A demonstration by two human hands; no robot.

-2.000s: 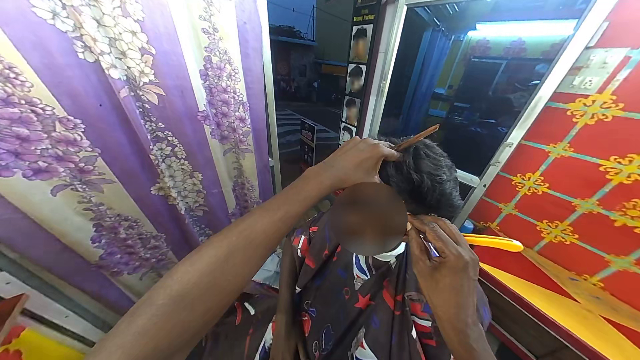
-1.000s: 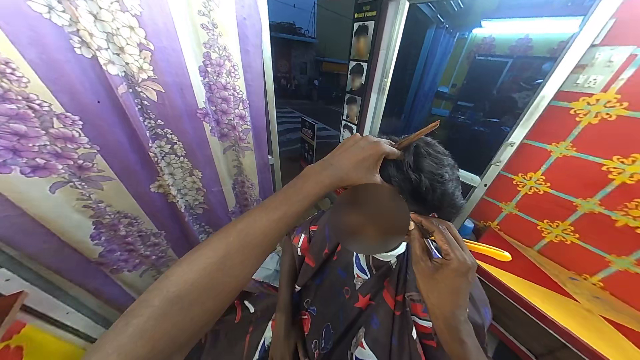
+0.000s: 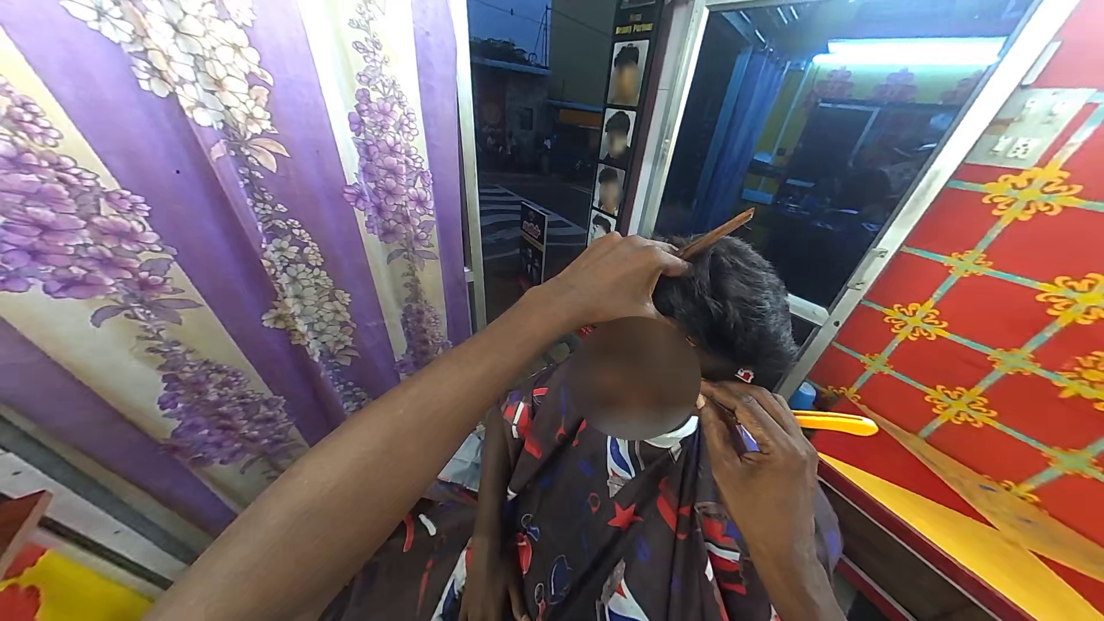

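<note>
A seated person wears a dark patterned barber's cape (image 3: 604, 526), with dark hair (image 3: 733, 297) and a white band at the neck. My left hand (image 3: 625, 272) rests on the front of the head and holds a brown comb (image 3: 718, 234), which sticks up over the hair. By the side of the head, near the ear, my right hand (image 3: 763, 431) grips a razor with a yellow handle (image 3: 837, 423); the handle points out to the right behind the fingers. The razor's working end is hidden by my fingers and the head.
A purple and cream floral curtain (image 3: 285, 259) hangs at the left. Behind the head stands a metal-framed glass pane (image 3: 828, 172). A counter with a yellow and red top (image 3: 940, 517) runs along the red patterned wall (image 3: 975, 345) at the right. A blue object (image 3: 803, 396) is behind the right hand.
</note>
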